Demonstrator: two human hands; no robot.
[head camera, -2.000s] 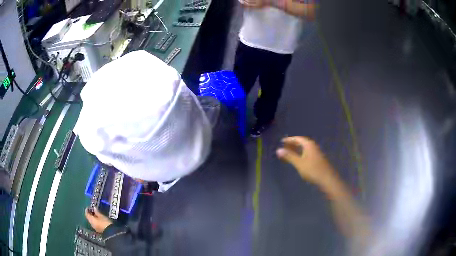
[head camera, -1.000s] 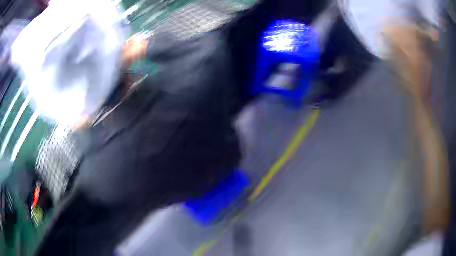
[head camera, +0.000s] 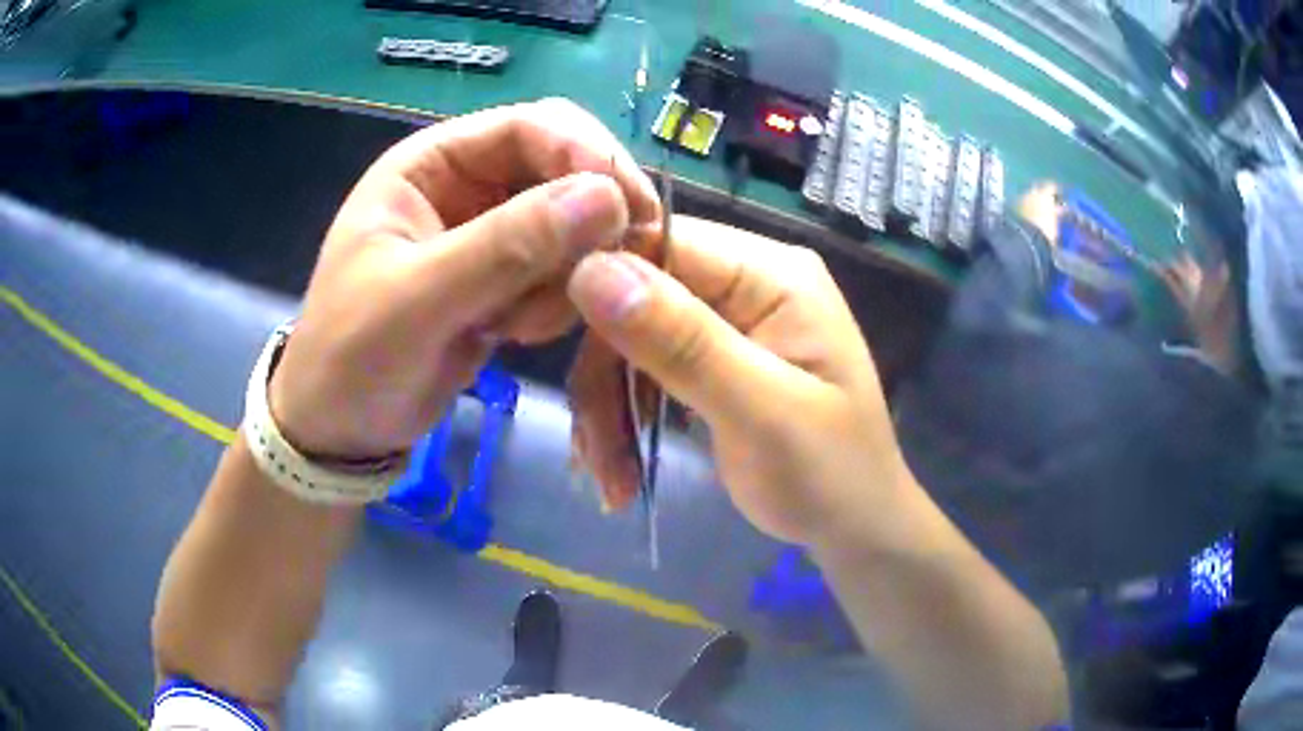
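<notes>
My left hand, with a pale wristband, is raised in mid-view, thumb and index finger pinched. A very fine dark piece shows at these fingertips; what it is cannot be told. My right hand meets it, its thumb pressed on a long thin metal tool that looks like tweezers. The tool's two thin legs hang below the fingers and close together at the lower end. Its upper end passes up beside the left fingertips. The contact between the fingertips is partly hidden.
Behind lies a green bench with a strip module, a yellow sponge tray, a black soldering station with red digits, and rows of modules. Another person in dark clothing works at right. A blue stool stands below.
The view has swung from the neighbouring person and floor to the bench with the soldering station. Both my hands are now together in mid-view with the thin tool.
</notes>
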